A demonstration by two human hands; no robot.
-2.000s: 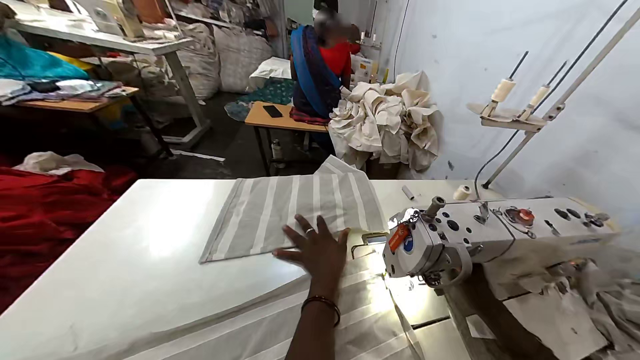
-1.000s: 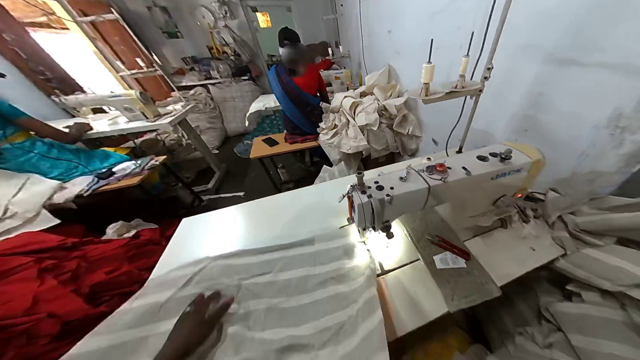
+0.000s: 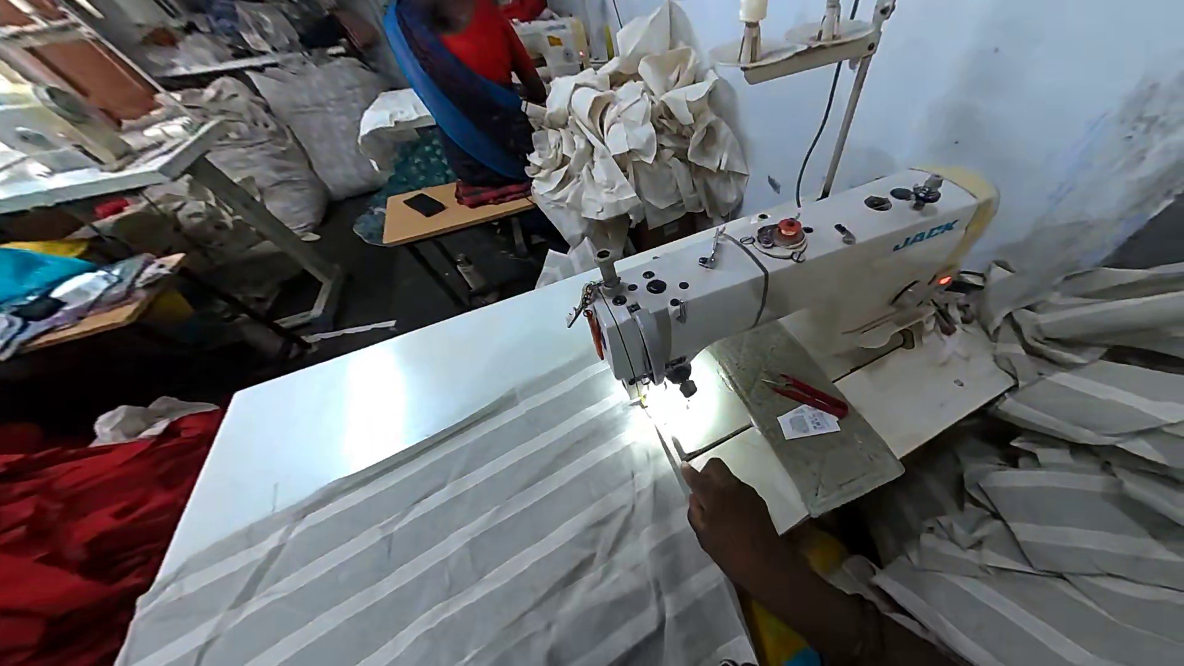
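A large grey fabric with white stripes [image 3: 481, 546] lies spread over the white sewing table, its upper corner under the lit needle area of a white Jack sewing machine [image 3: 768, 268]. My right hand [image 3: 735, 518] reaches in from the lower right, its fingers curled at the fabric's right edge just in front of the needle. The fingertips appear to pinch that edge; the palm is hidden. My left hand is not in view.
Red thread snips [image 3: 809, 396] and a small printed paper [image 3: 808, 422] lie on a grey plate [image 3: 832, 472] by the machine. More striped fabric [image 3: 1082, 499] is heaped at right, red cloth [image 3: 83, 536] at left. A person [image 3: 472, 83] stands beyond, near piled cream fabric [image 3: 638, 139].
The striped fabric now reaches the needle; two seconds ago a separate piece lay behind it. My left hand, on the fabric one second ago, has left view. My right hand has appeared at the fabric's edge.
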